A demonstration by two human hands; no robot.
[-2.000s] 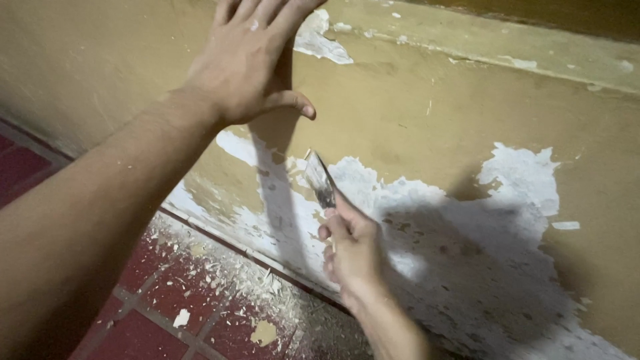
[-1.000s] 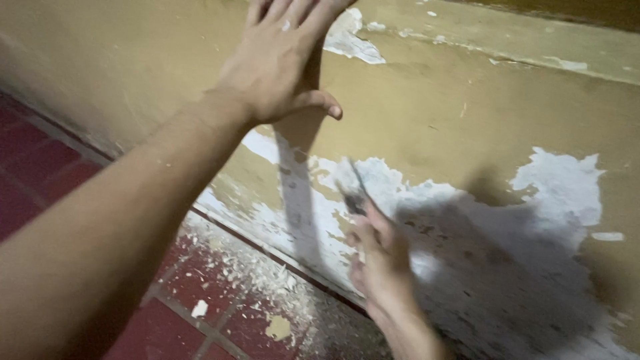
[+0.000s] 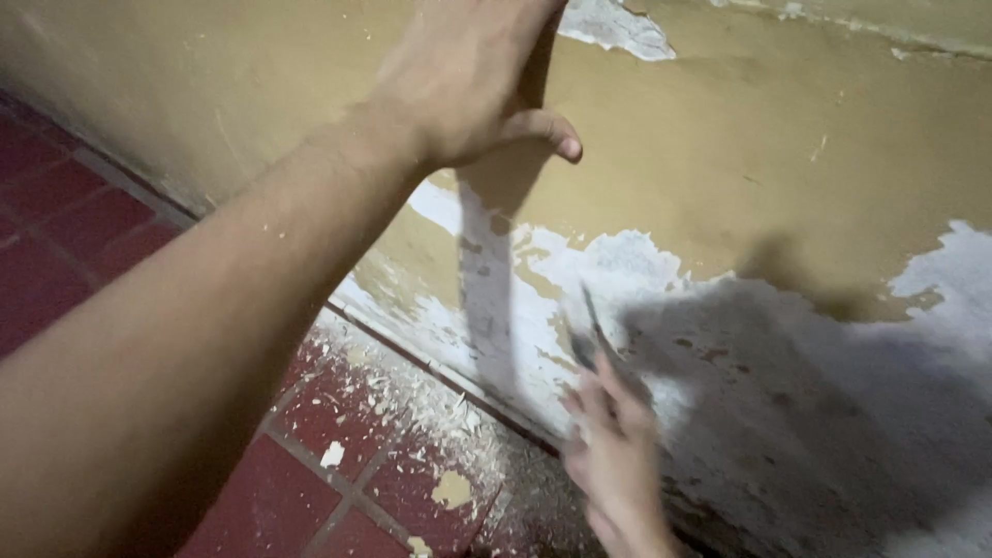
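My right hand [image 3: 616, 442], blurred, grips a putty knife or scraper [image 3: 587, 333] low at the wall, over a patch where yellow paint is gone and a whitish layer [image 3: 628, 260] shows. The blade is smeared by motion, so its contact with the wall cannot be told. My left hand [image 3: 473, 77] holds nothing and is raised at the yellow wall [image 3: 697, 139], thumb spread from the palm. Its fingertips lie beyond the top edge. Shadows of both arms fall over the wall.
Paint flakes and dust [image 3: 434, 411] lie along the foot of the wall on red floor tiles [image 3: 256, 496]. Larger paint chips [image 3: 452, 490] are among them. Another peeled patch [image 3: 620, 29] is near the top, below a ledge [image 3: 868, 23].
The view has shifted left. My right hand and the scraper have moved down along the bare patch. The left hand remains raised at the wall.
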